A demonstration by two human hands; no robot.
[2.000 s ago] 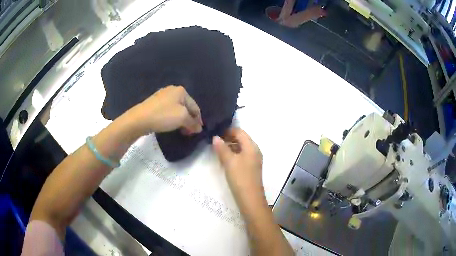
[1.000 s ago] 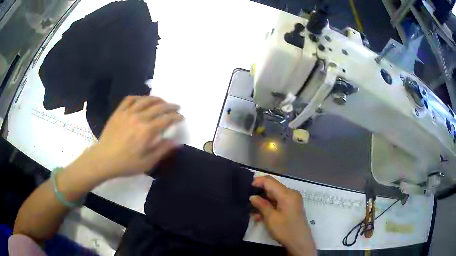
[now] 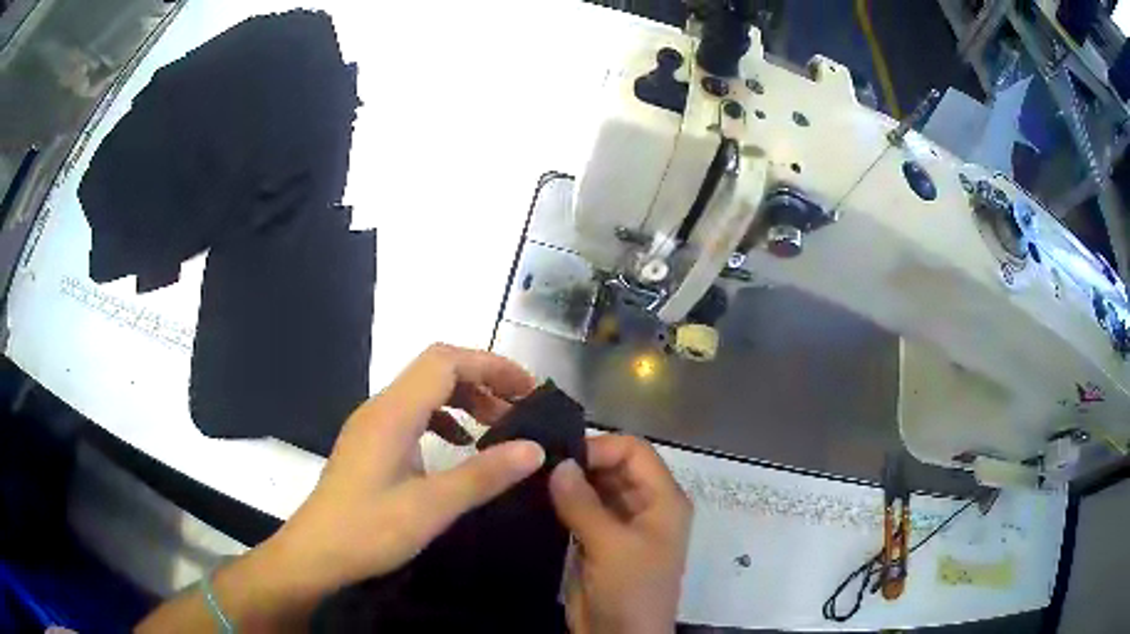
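Observation:
My left hand (image 3: 428,464) and my right hand (image 3: 626,514) are close together near the table's front edge. Both pinch the upper edge of a black cut panel (image 3: 540,419), whose corner stands up between the fingers. The black cloth hangs down below my hands; its lower part is dark and its outline is hard to tell. The panel is left of and below the needle area and does not touch the presser foot (image 3: 635,294). A stack of black cut panels (image 3: 223,143) lies at the left of the table, with one panel (image 3: 285,328) sticking out towards me.
The white sewing machine head and arm (image 3: 793,223) stand over the grey machine bed (image 3: 793,384) at the right. The lamp (image 3: 644,367) glows yellow by the needle. Thread snips (image 3: 895,545) with a dark cord lie at the lower right. A printed ruler (image 3: 793,502) runs along the near edge.
My left hand has moved down and right from near the stack to the held panel. My right hand has moved slightly left. The panel's upper edge is now raised and bunched between both hands.

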